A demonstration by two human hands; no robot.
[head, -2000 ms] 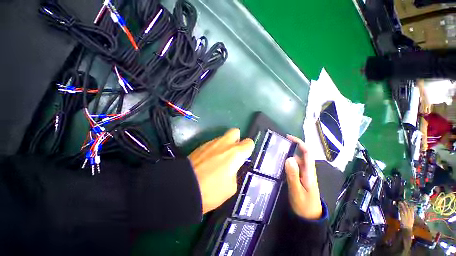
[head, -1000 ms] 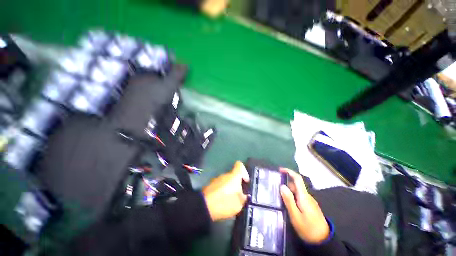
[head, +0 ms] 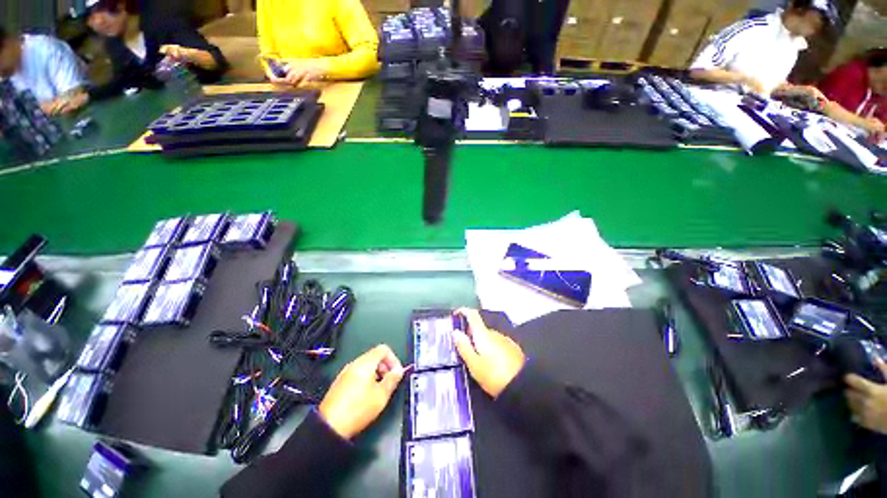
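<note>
Three controller modules with white-and-purple labels stand in a column on the dark foam work mat (head: 603,389). My right hand (head: 489,352) rests on the right side of the far module (head: 434,342), fingers at its edge. My left hand (head: 362,391) is beside the column's left side, thumb and finger pinched together near the module's left edge; a small thin tip shows at the fingertips, too small to name. The middle module (head: 440,403) and near module (head: 441,469) lie untouched. The black screwdriver (head: 438,136) hangs beyond, over the green strip.
Black cables (head: 282,360) lie heaped left of my left hand. Rows of modules (head: 175,277) stand on a left foam mat. A smartphone (head: 549,280) lies on white wrap (head: 608,258). More modules lie right, near another person's hand (head: 866,401). Several people sit across the green strip (head: 331,195).
The view has swung upward and levelled, showing the far side of the line. Both hands stay at the far module; my left hand now sits slightly apart from it.
</note>
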